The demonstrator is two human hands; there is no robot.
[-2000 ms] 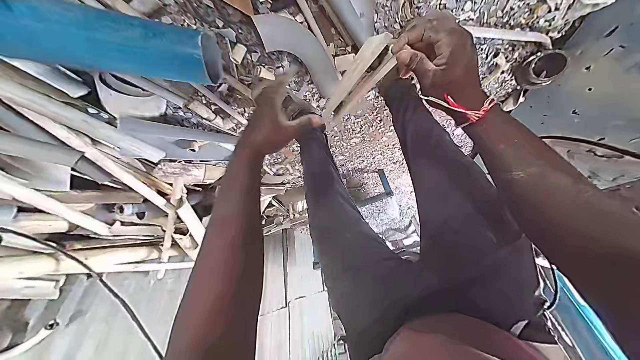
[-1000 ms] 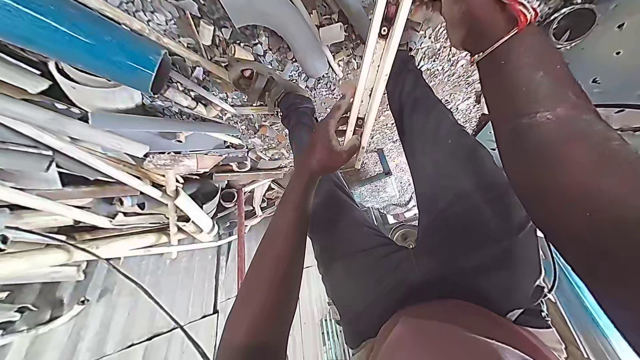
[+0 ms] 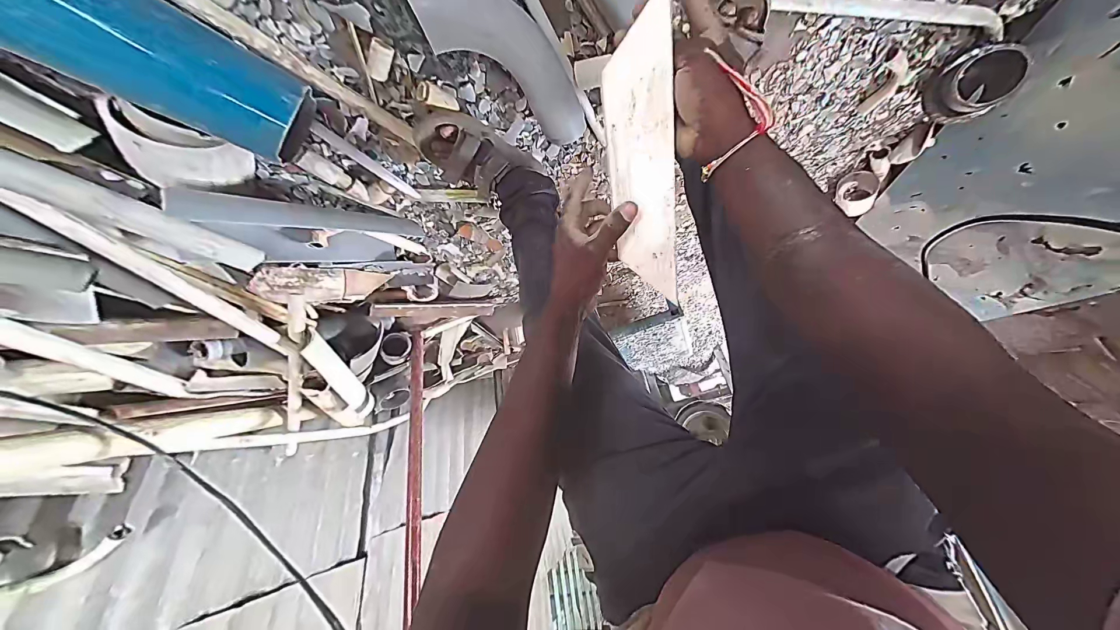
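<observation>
A pale, flat panel with a slanted lower end [image 3: 641, 149] stands between my hands, its broad face toward the camera; its material is not plain. My left hand [image 3: 588, 236] is at its left edge, with the thumb lying on the face and the other fingers spread, partly behind it. At the panel's upper right edge is my right hand [image 3: 704, 87], with a red and yellow thread round the wrist; its fingers are partly hidden and cut off by the top of the view. Below the panel, my dark trousers [image 3: 630, 402] frame a patch of chips.
A blue pipe [image 3: 175, 61] lies at the upper left above piled pipe offcuts and strips [image 3: 131, 271]. A curved grey pipe piece [image 3: 507, 52] rests on chips. At right are a black-rimmed pipe end [image 3: 980, 80] and a grey sheet [image 3: 1006, 201] with a black cable. A red rod [image 3: 415, 472] stands lower left.
The held piece has turned from showing narrow edges to showing its broad face. My right hand, apart from it a second ago, is now beside its upper edge. The view has shifted somewhat.
</observation>
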